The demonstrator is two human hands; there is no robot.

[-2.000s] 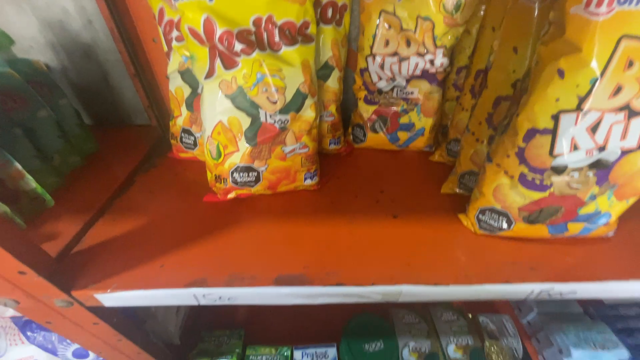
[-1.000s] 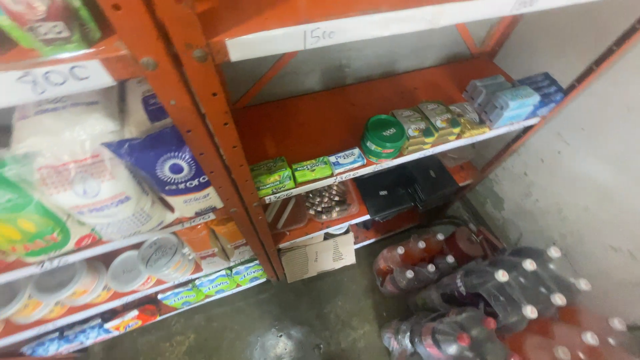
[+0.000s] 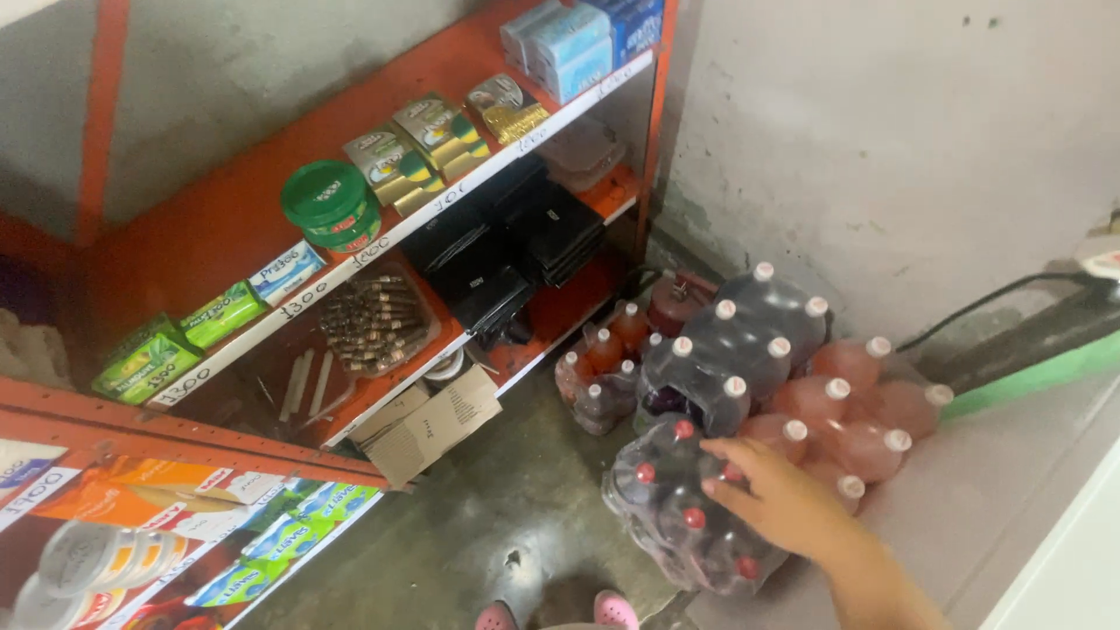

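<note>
My right hand (image 3: 779, 499) reaches in from the lower right, over a plastic-wrapped pack of dark soda bottles with red caps (image 3: 674, 516). Its fingers are apart near one red cap; whether they touch it I cannot tell. Behind it on the floor stand a wrapped pack of dark bottles with white caps (image 3: 717, 350), pinkish-orange bottles (image 3: 844, 420) and a smaller pack of orange bottles (image 3: 604, 350). My left hand is out of view.
An orange metal shelf (image 3: 236, 210) at left holds green soap packs (image 3: 149, 359), green tubs (image 3: 328, 201) and blue boxes (image 3: 560, 52). A cardboard box (image 3: 433, 424) juts from the low shelf. A pale wall (image 3: 875, 157) rises behind the bottles. Pink clogs (image 3: 615, 608) show below.
The view has swung from the snack bags down to the lower shelves and floor. My right hand has come into view over the red-capped bottles.
</note>
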